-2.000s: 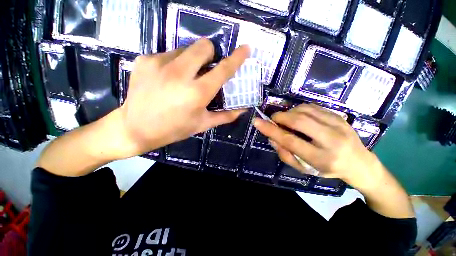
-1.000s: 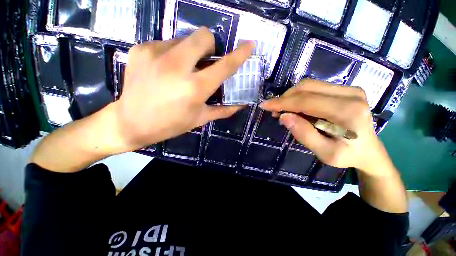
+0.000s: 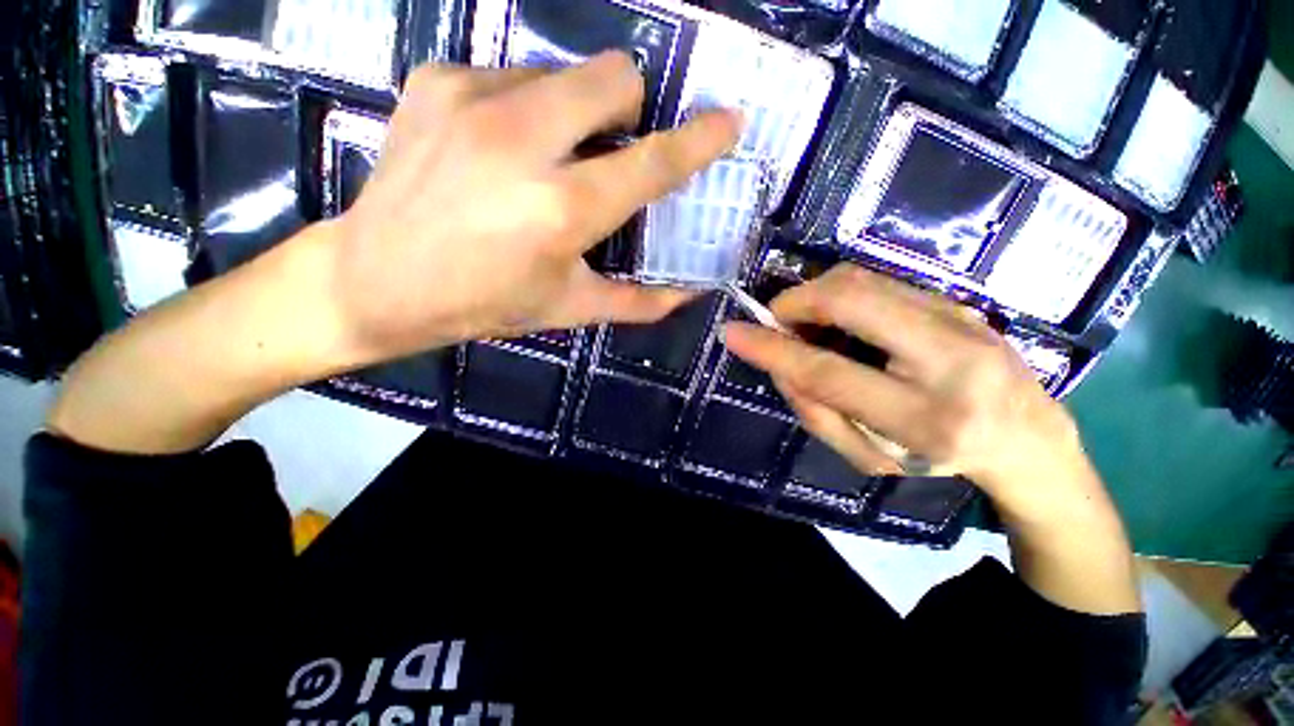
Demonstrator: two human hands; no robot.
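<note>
A small pale ribbed square [image 3: 698,224], perhaps a keypad underside, lies under my left hand [image 3: 490,213]. My left hand holds it between a finger on its upper side and the thumb along its lower edge. My right hand [image 3: 908,376] grips a slim metallic-tipped tool [image 3: 749,304] like a pencil. The tool's tip is at the square's lower right corner. Below and around is a glossy black pocketed tray [image 3: 812,475]. A housing with a dark window and white block [image 3: 922,192] lies in a pocket to the right.
Stacked black trays [image 3: 36,213] stand at the far left. More housings lie in the upper pockets. On the green surface [image 3: 1164,454] at right are dark ridged bundles [image 3: 1260,372]. A yellow object [image 3: 308,529] shows near my left sleeve. A brown box edge [image 3: 1203,593] is at lower right.
My right hand has turned back from a flatter hold, and the tool now slants up to the corner. The left hand keeps its hold and sits slightly higher in view. The tray has shifted slightly.
</note>
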